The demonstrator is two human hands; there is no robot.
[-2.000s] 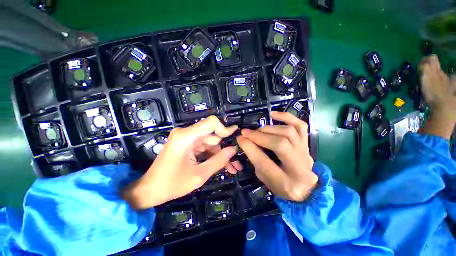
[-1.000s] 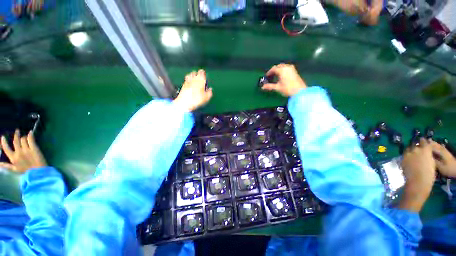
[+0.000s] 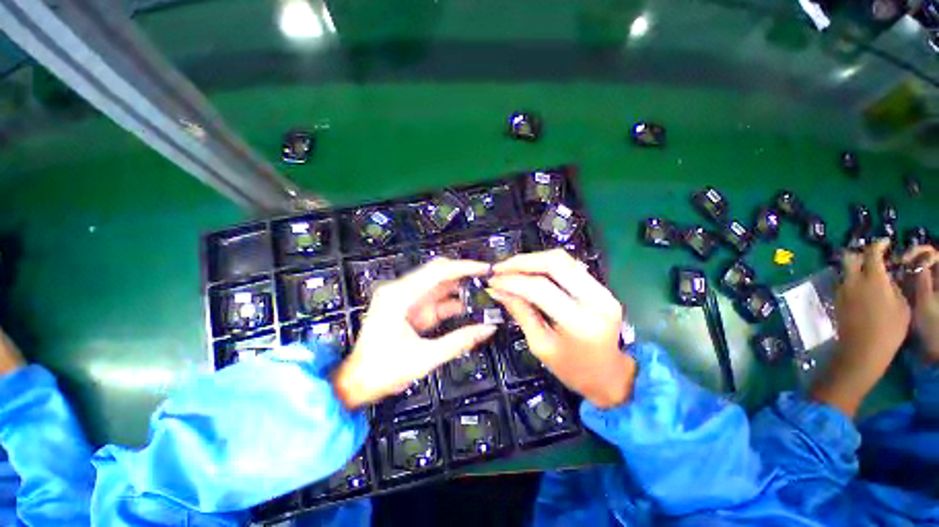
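Observation:
My left hand (image 3: 417,324) and my right hand (image 3: 561,314) meet over the middle of the black parts tray (image 3: 242,254). Between their fingertips they hold a small black electronic unit (image 3: 482,299) with a small white label at its lower edge. Fingers partly hide the unit. The tray pockets hold similar black units with greenish round centres and white labels. The top left pocket is empty. Some units in the top row and at the right corner sit tilted or overlap. My hands and sleeves hide part of the tray.
Three loose units (image 3: 524,126) lie beyond the tray. More loose units (image 3: 698,241), a yellow piece (image 3: 784,256), a black pen-like tool (image 3: 719,340) and a clear bag (image 3: 810,311) lie at right by a neighbour's hands (image 3: 870,319). A grey metal post (image 3: 154,113) slants at upper left.
My hands have come back from beyond the tray and now meet over it with a unit between them. Loose units now show on the green surface where the hands were.

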